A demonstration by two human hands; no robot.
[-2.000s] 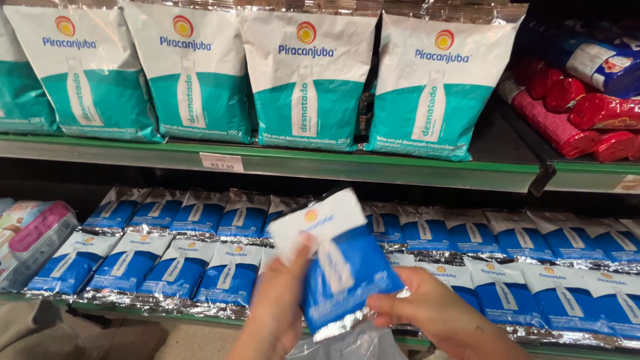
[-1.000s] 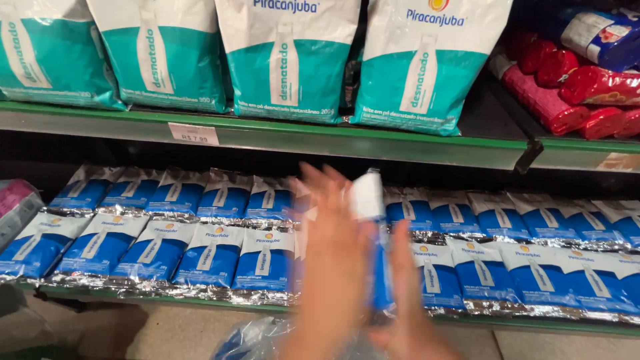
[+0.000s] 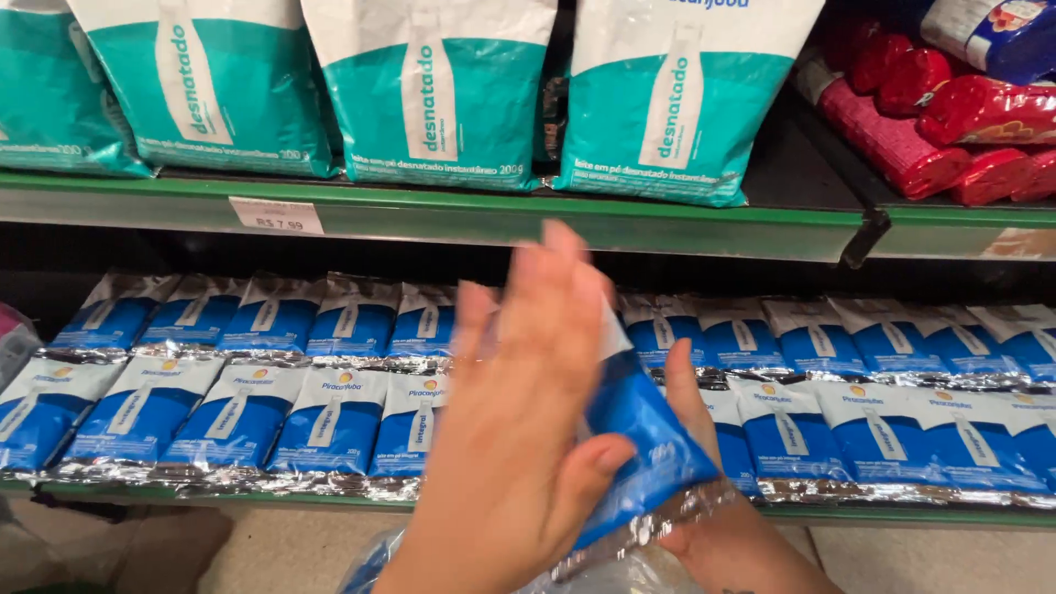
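A blue and white packet of milk powder (image 3: 652,445) is tilted between my two hands, above the front of the lower shelf. My right hand (image 3: 701,462) is behind and under it on the right side, holding it. My left hand (image 3: 528,388) lies flat over its front left side, fingers pointing up and apart, blurred; its thumb is over the blue face. Part of the packet is hidden behind this hand. Below my hands a clear plastic bag (image 3: 375,561) shows, with something blue in it.
Two rows of similar blue packets (image 3: 322,425) line the lower shelf. Larger teal and white milk powder bags (image 3: 437,107) stand on the upper shelf, above its green edge (image 3: 577,223) with a price tag (image 3: 276,216). Red cylindrical packages (image 3: 990,173) lie at the upper right.
Two seconds ago both hands held the packet with its front facing me; now my left hand lies across it, fingers up. The view has shifted closer to the shelves.
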